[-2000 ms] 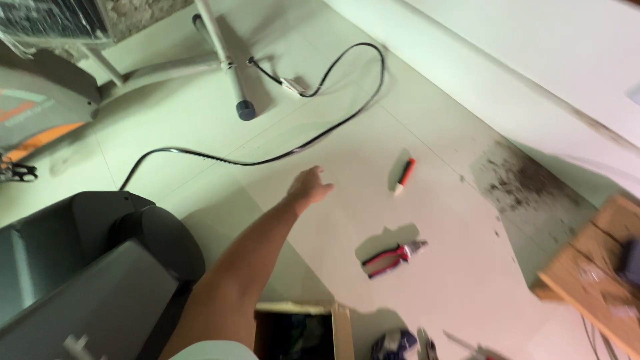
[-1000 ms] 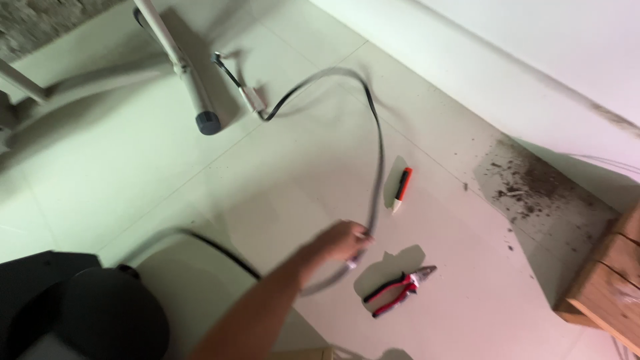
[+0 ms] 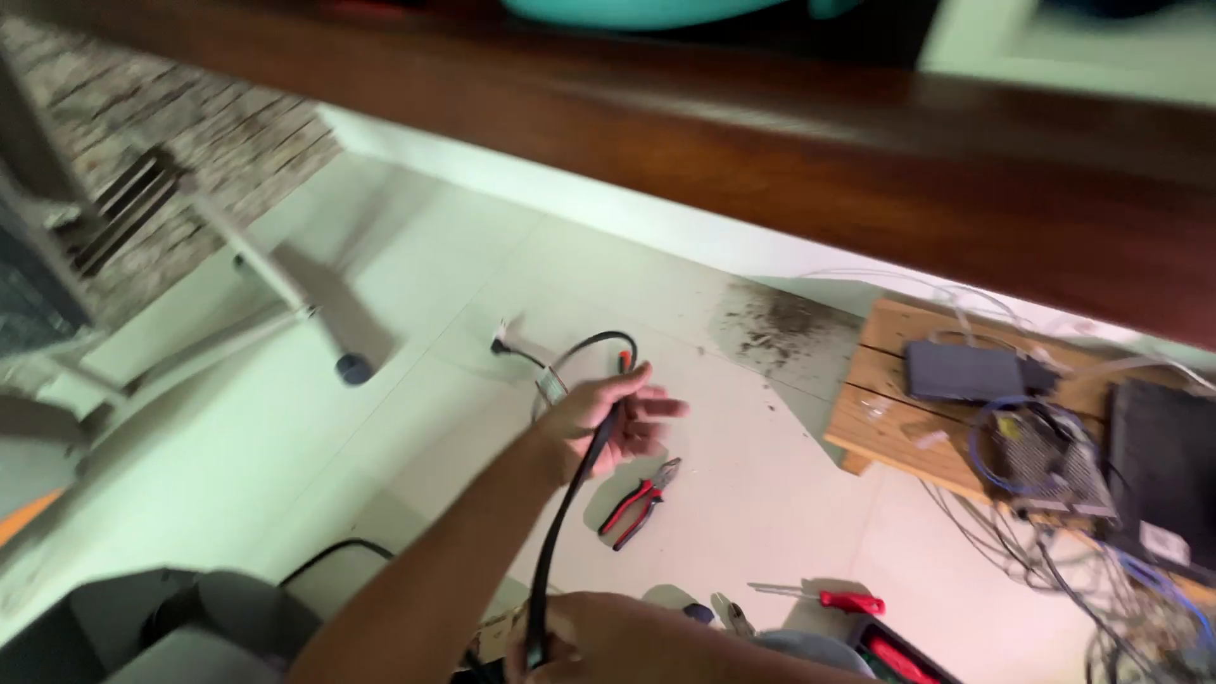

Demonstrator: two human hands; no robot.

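A black power cable [image 3: 560, 518] runs upward between my two hands. My left hand [image 3: 627, 418] has its thumb over the cable, with the other fingers spread to the right. Lower down, at the bottom edge, my right hand [image 3: 546, 636] is closed around the same cable. Beyond my left hand the cable loops on the floor to an end with a plug and a pale tag [image 3: 550, 385]. The red tip of a small tool [image 3: 624, 360] shows behind the loop. Red-and-black pliers [image 3: 641, 503] lie on the tiles just below my left hand.
A dark wooden edge [image 3: 665, 142] crosses the top. At right, a slatted wooden stand [image 3: 864, 408] holds electronic devices, with cables hanging down. Dirt [image 3: 779, 328] lies by the wall. A red-handled screwdriver [image 3: 850, 602] is at lower right, a metal frame leg [image 3: 353, 369] at left.
My left hand has lifted the cable off the floor, where it lay two seconds ago. My right hand has come into view holding it too. The view has shifted, with the wooden edge now at the top.
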